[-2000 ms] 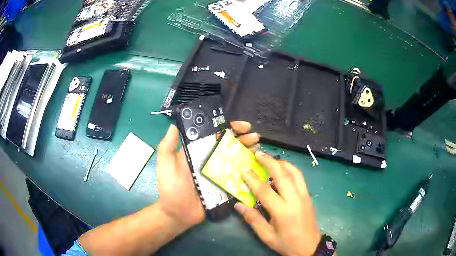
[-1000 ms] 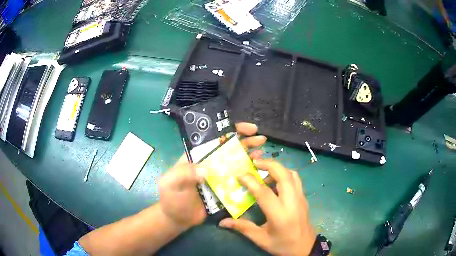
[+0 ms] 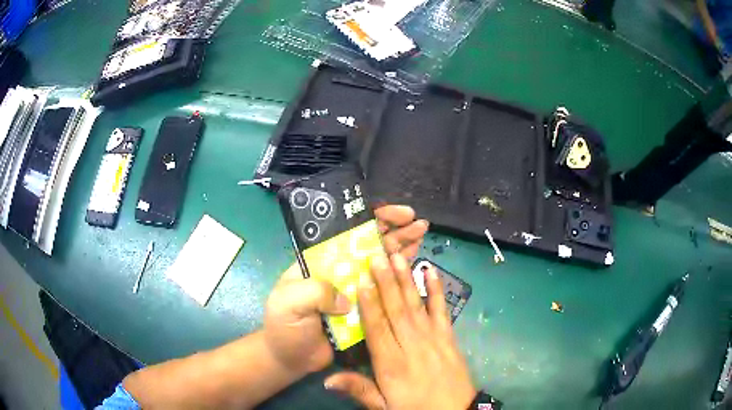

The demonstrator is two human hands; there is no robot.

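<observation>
My left hand (image 3: 295, 320) holds a smartphone unit (image 3: 319, 210) from below, its thumb on the yellow card and its fingertips at the phone's far right edge. The phone's open side faces up, with dark camera rings at the top. The yellow-green card (image 3: 341, 260) lies flat over the lower part, roughly lined up with the phone, and hides what is under it. My right hand (image 3: 405, 328) lies flat with its fingers together on the card's right part. A dark cover with a whitish patch (image 3: 456, 293) lies on the mat, partly behind my right fingers.
A black parts tray (image 3: 417, 152) lies behind the phone, with a clear plastic tray (image 3: 449, 40) beyond. Two phones (image 3: 112, 178), a cream card (image 3: 206, 260) and a thin stick (image 3: 144, 267) lie left. An electric screwdriver (image 3: 646, 344) lies right. White sleeves (image 3: 68, 172) are stacked far left.
The yellow card has turned from a slant to lie along the phone. My right hand has flattened onto it. The dark cover beside my right hand has come into view.
</observation>
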